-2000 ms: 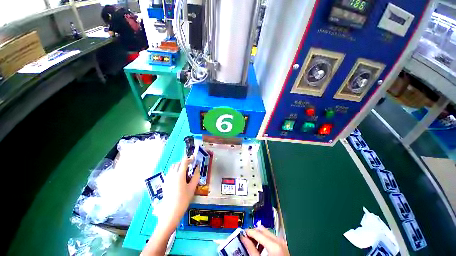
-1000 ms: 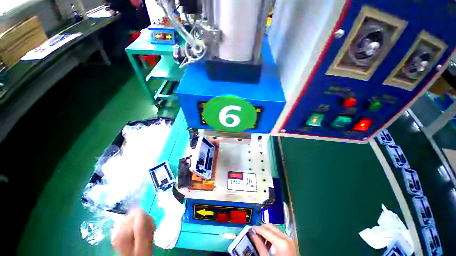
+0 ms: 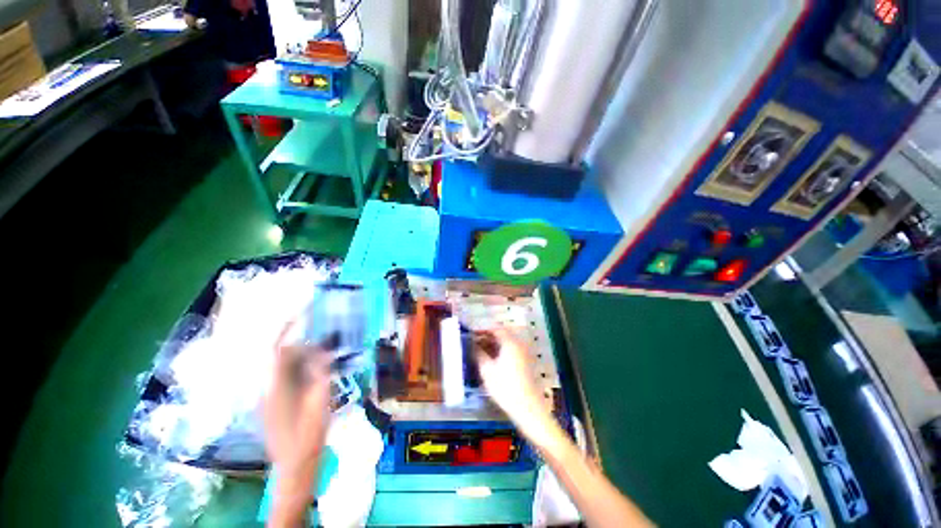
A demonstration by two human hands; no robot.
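Note:
My left hand (image 3: 294, 387), blurred, is raised left of the press and holds a panel (image 3: 338, 320) by its lower edge. My right hand (image 3: 508, 373) is over the press base plate (image 3: 500, 307) and holds a second panel (image 3: 454, 361), seen nearly edge-on, just right of the orange-brown fixture (image 3: 418, 356). Whether this panel touches the fixture I cannot tell. Another panel (image 3: 346, 390) lies on the turquoise table, partly hidden behind my left hand.
The blue press head (image 3: 531, 222) is above the base plate. The control panel (image 3: 764, 155) is at the upper right. Plastic bags (image 3: 227, 351) fill a box at left. A conveyor belt (image 3: 815, 413) carries panels at right, beside a white cloth (image 3: 758, 454). A person (image 3: 232, 26) is at the far bench.
My left hand has risen and now holds a panel. My right hand has moved up from the press front to the base plate with a panel. The panel seen in the fixture is no longer there.

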